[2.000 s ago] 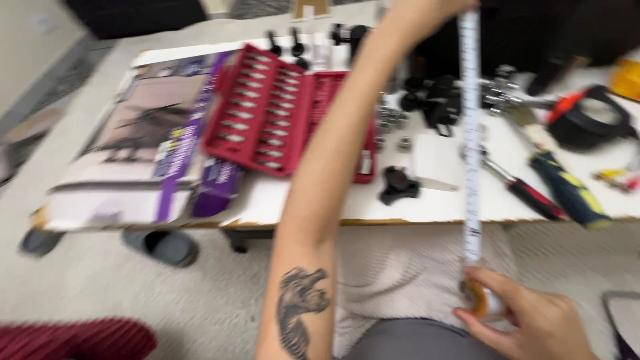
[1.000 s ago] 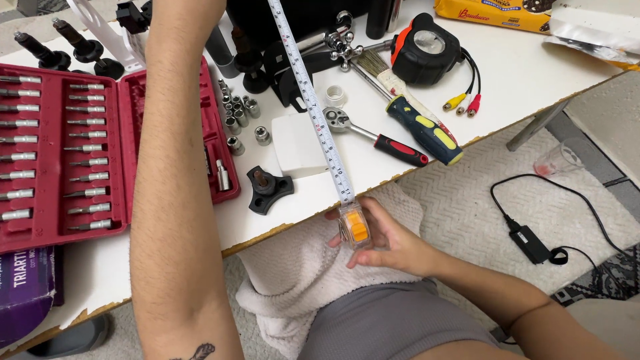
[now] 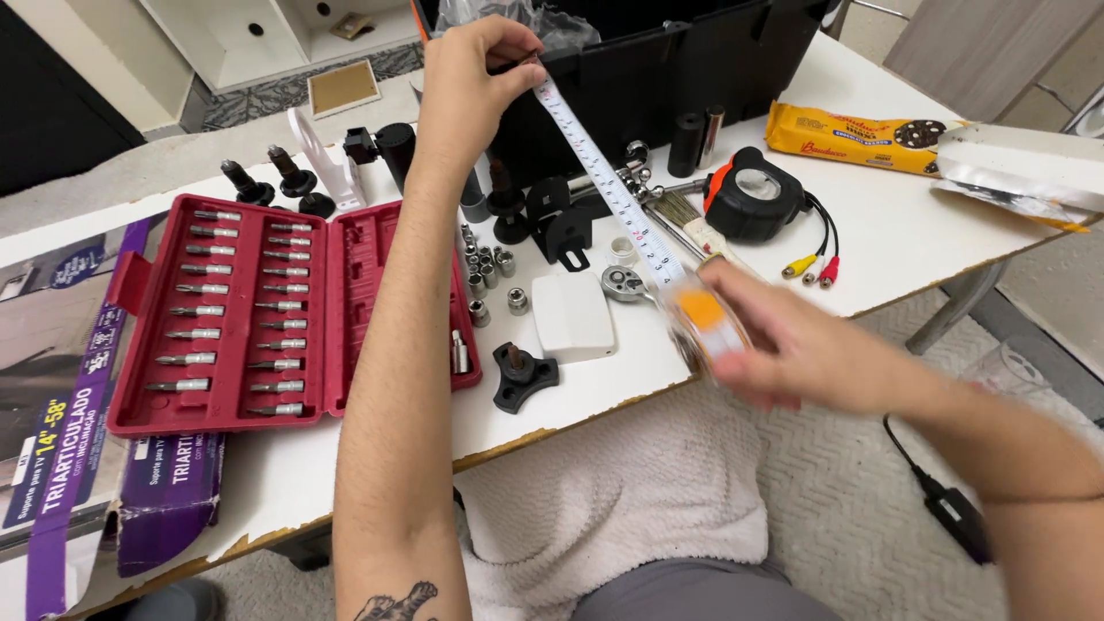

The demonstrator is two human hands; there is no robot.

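A tape measure's printed blade runs slantwise over the white table. My left hand pinches its end between thumb and fingers, near the rim of a black toolbox. The clear and orange tape measure case is in my right hand, blurred, just above the table's front edge. Under and beside the blade lie a ratchet handle, a white plastic box, small sockets and a brush. My left forearm passes over a red bit case and hides part of it.
A black and orange tape measure, RCA plugs and a yellow cookie packet lie at the right. A three-armed black knob sits near the chipped front edge. A purple TV mount carton is at the left.
The blade's stretch between my hands is plainly shorter than one second ago. My right hand with the case has come up from below the table's edge to over it. The view has shifted.
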